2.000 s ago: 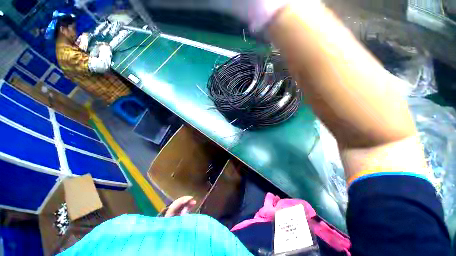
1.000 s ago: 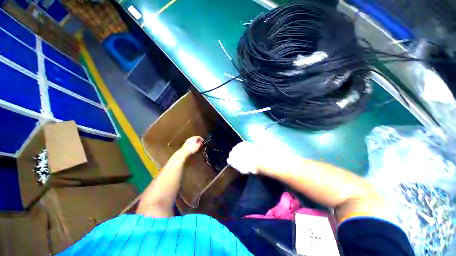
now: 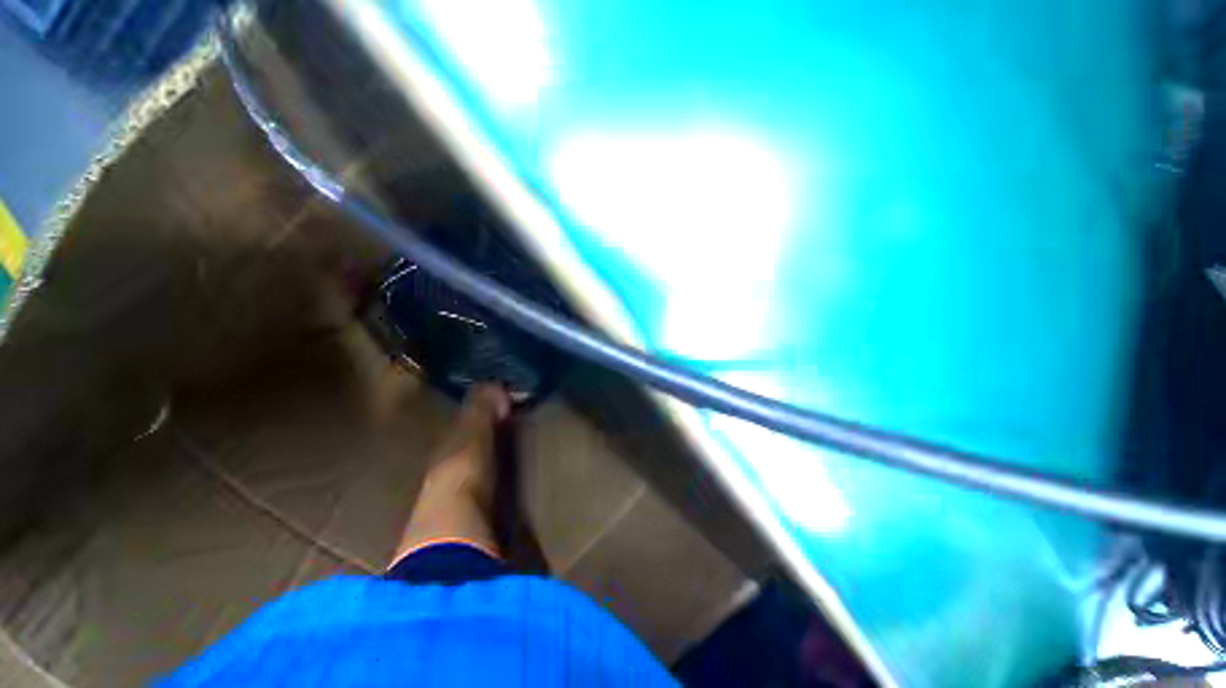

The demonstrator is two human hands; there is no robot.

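A bare hand, which looks like my left hand, reaches down into the deep brown carton. Its fingers are at a dark bundle of black cable in the carton. The fingertips are blurred and partly lost against it, so its hold is unclear. My right hand is not in view. A dark, shiny cable crosses the picture close to the camera, from upper left to the right edge.
The green bench top, with strong glare, fills the upper right; its pale edge runs diagonally beside the carton. Dark loops of cable show at the lower right. A yellow floor line shows at the far left.
The view has moved down close over the carton. My bare left hand is deeper in it, at the cable bundle. My gloved right hand has left the picture. The crossing cable has appeared.
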